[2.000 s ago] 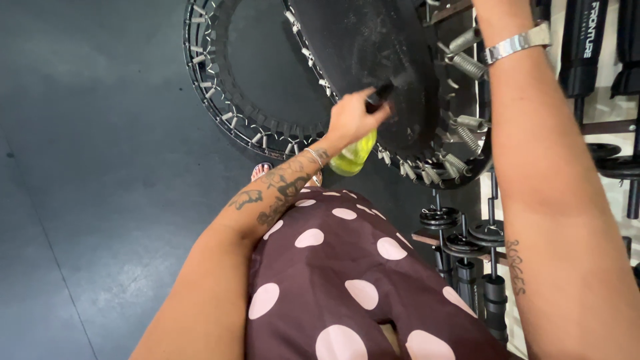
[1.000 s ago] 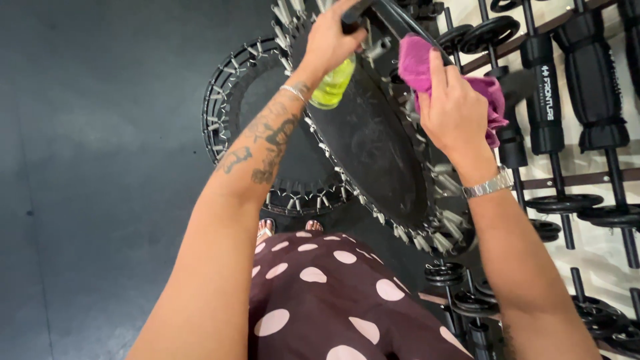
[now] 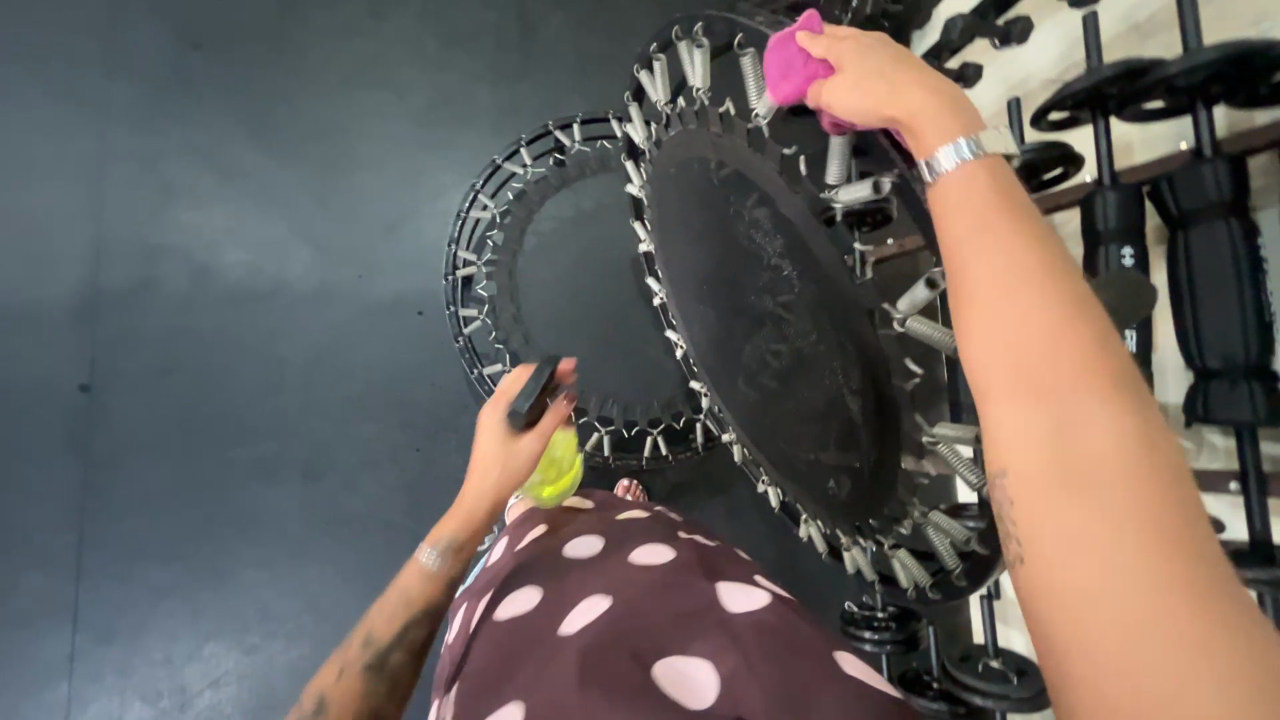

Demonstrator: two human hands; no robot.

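Note:
My left hand [image 3: 515, 430] is closed around the black trigger head of a spray bottle [image 3: 553, 470] holding yellow-green liquid, low in front of the polka-dot garment. Up at the top right, my right hand [image 3: 875, 75] grips a pink cloth [image 3: 797, 65] against the upper rim of a tilted mini trampoline [image 3: 770, 310]. Pale marks show on its black mat, and metal springs ring it. Behind and left of it, a second mini trampoline [image 3: 590, 280] lies lower. My right hand covers part of the tilted one's rim.
Along the right side is a rack with barbells, black weight plates [image 3: 1100, 95] and black padded sleeves [image 3: 1225, 290]. More plates [image 3: 990, 675] are at the lower right. Dark floor [image 3: 240, 300] spreads to the left. A foot [image 3: 631, 489] shows by the lower trampoline.
My left hand has left the trampoline's upper rim and come down with the spray bottle. My right hand still holds the cloth, now spread less and bunched at the rim.

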